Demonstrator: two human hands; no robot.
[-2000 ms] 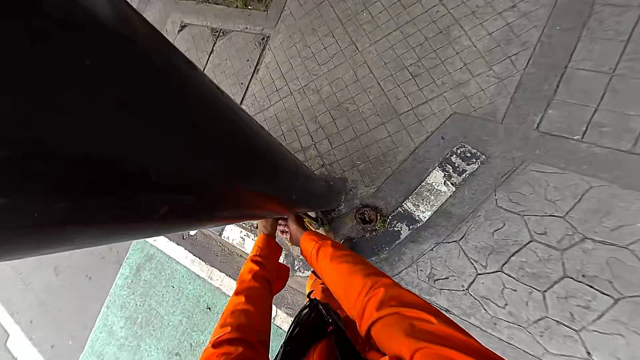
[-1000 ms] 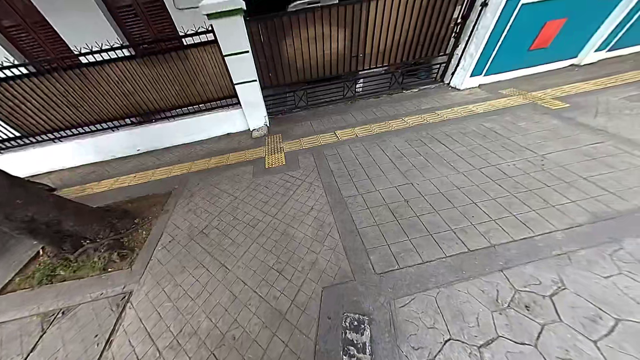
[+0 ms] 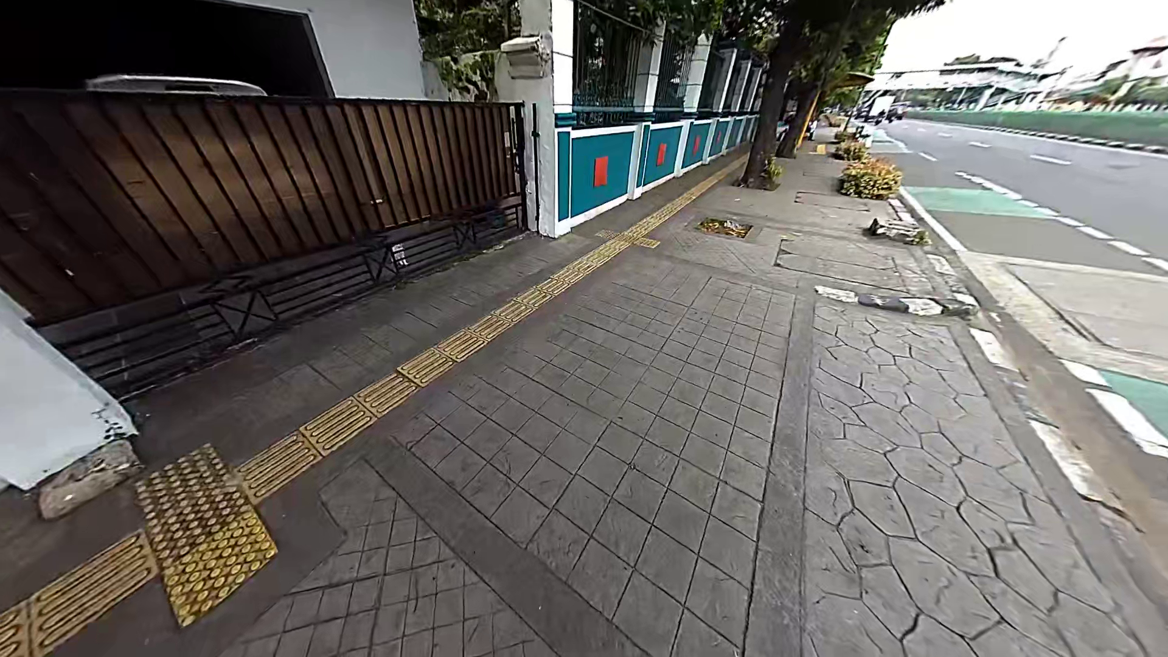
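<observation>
Neither my left hand nor my right hand shows in the head view, so what they hold or touch is hidden. The view looks along a paved sidewalk [image 3: 620, 447] beside a road. A strip of yellow tactile paving [image 3: 424, 365] runs diagonally across it, with a studded yellow tactile tile [image 3: 205, 534] at the lower left.
A brown metal gate [image 3: 274, 182] and a teal-and-white wall [image 3: 602, 173] line the left side. Farther along are a tree trunk [image 3: 774, 114], a leafy shrub [image 3: 870, 179] and a planting hole [image 3: 725, 227]. At the right, a painted curb [image 3: 1068, 461] borders the road [image 3: 1004, 151].
The view has swung up and along the sidewalk. My hands and orange sleeves, beside the base of a dark pole two seconds ago, are out of sight, as is the pole.
</observation>
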